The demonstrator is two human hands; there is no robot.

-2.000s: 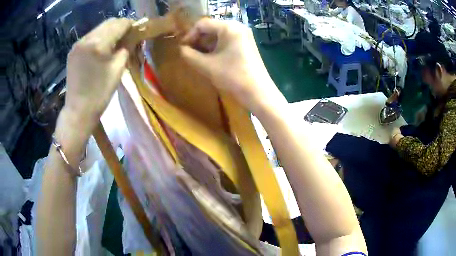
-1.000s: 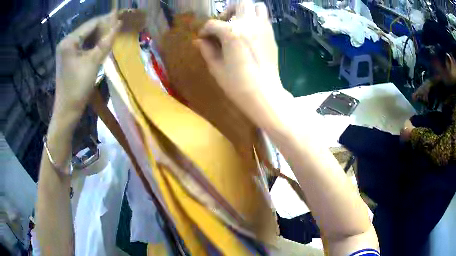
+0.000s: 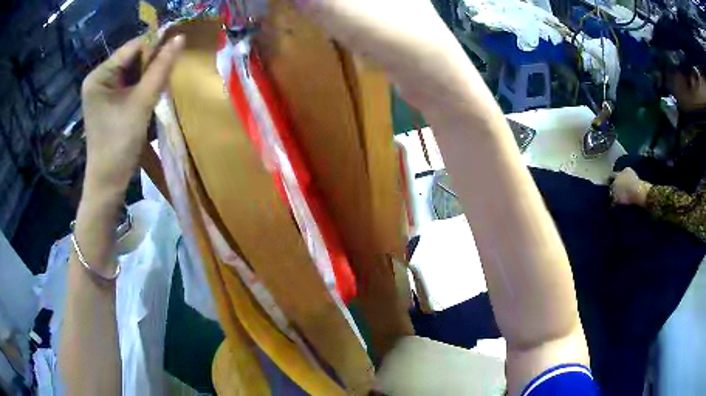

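Observation:
A bunch of orange-brown card patterns [image 3: 224, 162] hangs in front of me from a dark clip or hook at the top edge. A red and white bag or cloth [image 3: 298, 182] hangs down its middle. Narrow strips and hazy clear plastic hang along its left side. My left hand [image 3: 124, 116] is raised at the bunch's upper left edge, thumb and fingers bent near a small yellow piece; whether it grips anything is unclear. My right forearm crosses the upper middle to the top edge; the hand itself is cut off there.
A white table [image 3: 569, 131] with an iron [image 3: 598, 141] is at the right. A person in a patterned sleeve [image 3: 672, 203] handles dark cloth [image 3: 604, 271] there. A white stool [image 3: 526, 83] stands behind. White cloth [image 3: 143, 309] hangs at lower left.
My right hand has moved up out of the frame, its forearm now higher across the bunch. The bunch has opened, showing more of the red bag. My left hand stays near the upper left.

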